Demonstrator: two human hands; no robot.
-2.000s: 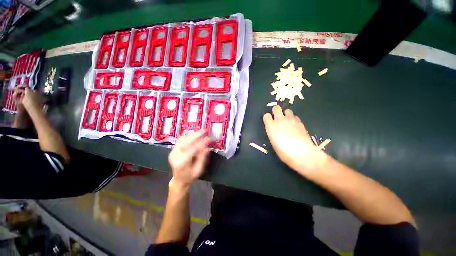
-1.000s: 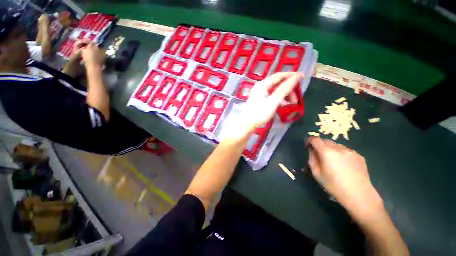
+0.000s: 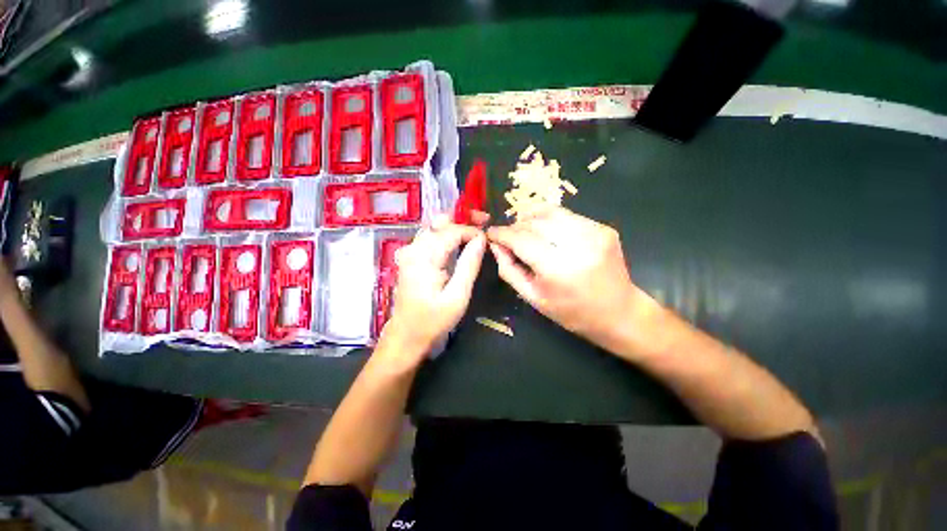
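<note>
My left hand (image 3: pixel 428 278) grips a red plastic frame (image 3: pixel 475 193), held edge-on and upright just right of the tray. My right hand (image 3: pixel 569 268) meets it, fingertips pinched together at the frame's lower end; whether they hold a strip is too small to tell. The whitish blister tray (image 3: pixel 348 278) holds red frames in two upright rows and a sideways middle row, with one pocket in the near row empty. A heap of small pale strips (image 3: pixel 535 187) lies just beyond my right hand.
A longer tan strip (image 3: pixel 495 326) lies nearer me on the dark green bench (image 3: pixel 768 259). A black rectangular object (image 3: pixel 708 71) stands at the upper right, over the white edge strip (image 3: pixel 498 108). Another person's arm (image 3: pixel 31 337) and a dark tray with pale pieces are at the left.
My left hand has brought the red frame from over the tray to the right of it, now turned edge-on. My right hand has come to meet it. The camera view has also turned.
</note>
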